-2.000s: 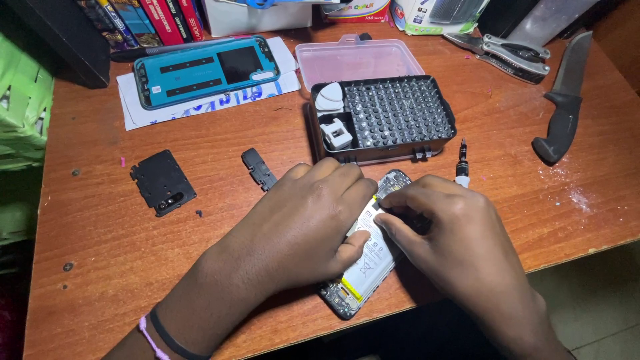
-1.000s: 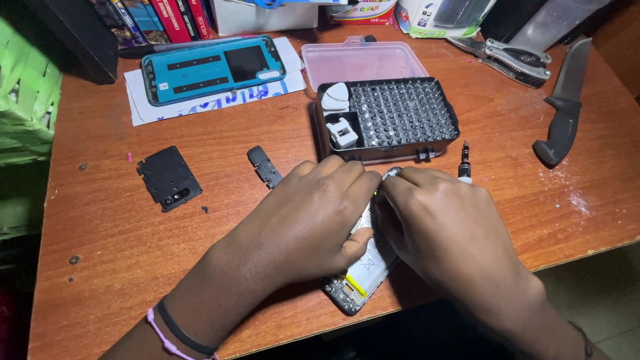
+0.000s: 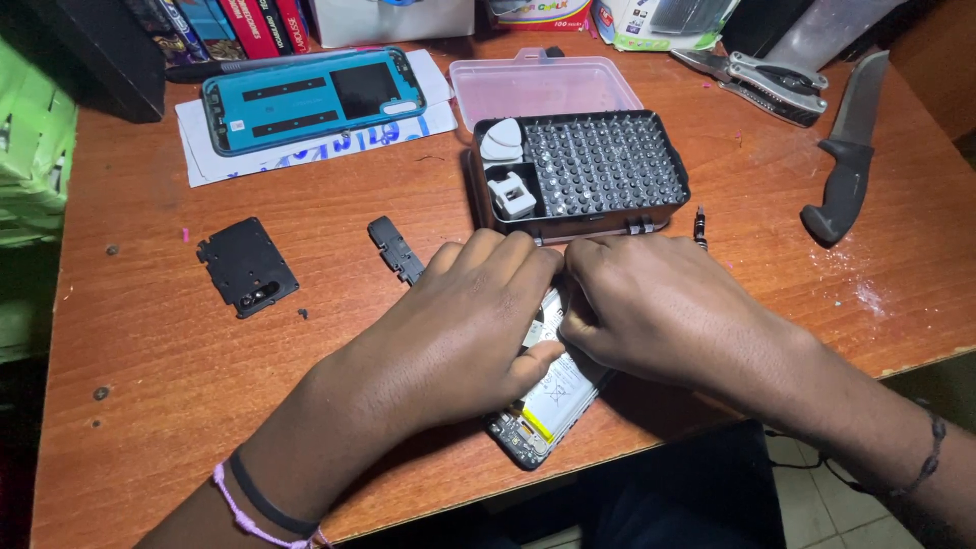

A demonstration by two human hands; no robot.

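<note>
An opened smartphone (image 3: 564,389) lies tilted on the wooden desk, its silver battery with yellow tape and lower circuit board showing. My left hand (image 3: 473,328) rests along the phone's left side, gripping it, thumb on the battery. Over the phone's upper end is my right hand (image 3: 656,305), fingers curled; its fingertips and whatever they touch are hidden. Both hands meet near the top of the phone. A black plastic inner cover (image 3: 248,263) and a narrow black plastic piece (image 3: 393,248) lie to the left. Just beyond my right hand stands out a screwdriver's tip (image 3: 700,227), its handle hidden.
Behind my hands sits a bit box (image 3: 587,168) with its clear lid (image 3: 545,88) open. A teal phone back cover (image 3: 313,99) lies on paper (image 3: 252,169). A multi-tool (image 3: 762,80) and a black-handled knife (image 3: 850,152) are at the right. Books (image 3: 252,27) stand behind.
My right hand has moved up along the phone, from beside the battery to its upper end. My left hand keeps its place at the phone's left side.
</note>
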